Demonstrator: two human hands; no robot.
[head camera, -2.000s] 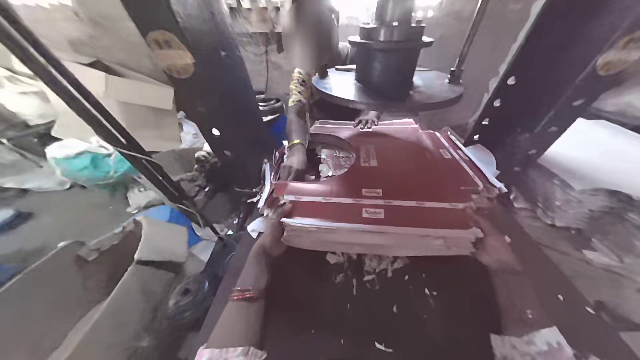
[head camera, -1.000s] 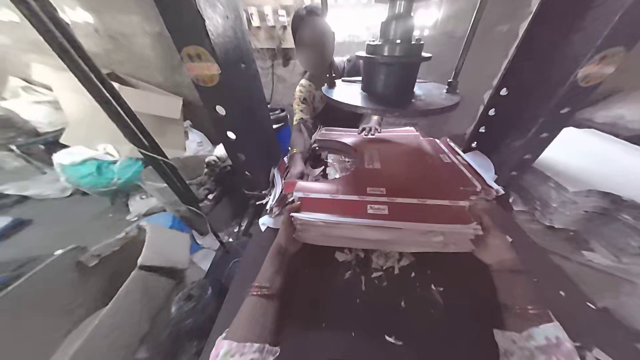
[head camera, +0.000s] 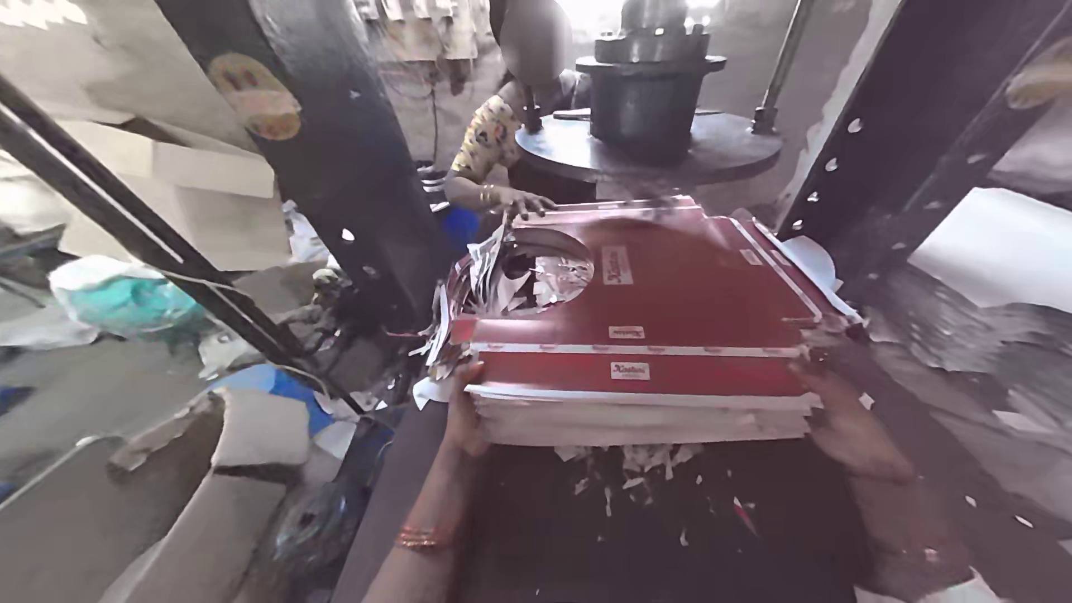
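A thick stack of red printed cardboard sheets (head camera: 687, 285) with pale edges lies on the dark press bed (head camera: 662, 536). Its top sheet has a round cut-out at the left, with torn paper scraps (head camera: 563, 278) inside. My left hand (head camera: 466, 410) is against the stack's near left corner, and my right hand (head camera: 837, 410) is against its near right corner. Most of my fingers are hidden at the sides, so how firmly they grip cannot be told. Above the far side is the round steel plate (head camera: 553, 151) of a press, with a gap between it and the stack.
Across the stack stands a person (head camera: 494, 138), a hand at its far left edge. Dark steel columns (head camera: 335, 151) rise on both sides. Cardboard boxes (head camera: 193, 193) and plastic bags are at the left. Paper sheets (head camera: 997, 251) lie at the right. Small scraps litter the bed.
The other person's hand has moved from the left side of the stack to its far left edge. My hands stay at the near corners.
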